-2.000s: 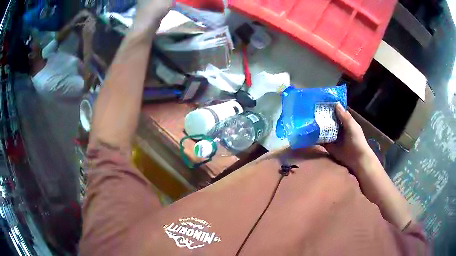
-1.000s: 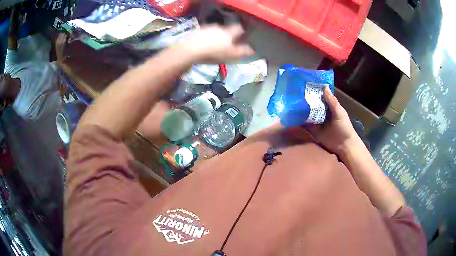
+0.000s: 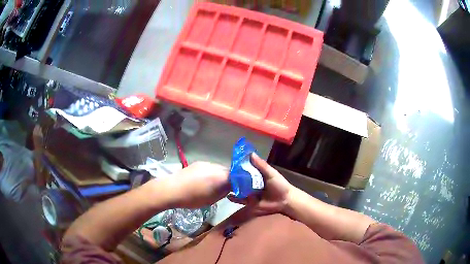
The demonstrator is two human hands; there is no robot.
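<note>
A shiny blue bag (image 3: 241, 167) with a white label is upright in front of my chest, narrow and crumpled. My right hand (image 3: 273, 191) holds it from the right and below, thumb beside the label. My left hand (image 3: 206, 180) is blurred, its fingers curled against the bag's left edge and seeming to pinch it; the fingertips are not clear. What is inside the bag does not show.
A red tray (image 3: 232, 64) with ten pockets lies ahead on the pale table. An open cardboard box (image 3: 363, 154) is at right. A red bag (image 3: 136, 104), papers (image 3: 93, 121) and a clear bottle (image 3: 188, 219) are at left. A person's white sleeve shows at far left.
My left hand has come from the cluttered left side to the blue bag. The bag is turned and looks narrower. The view has shifted, showing the whole red tray.
</note>
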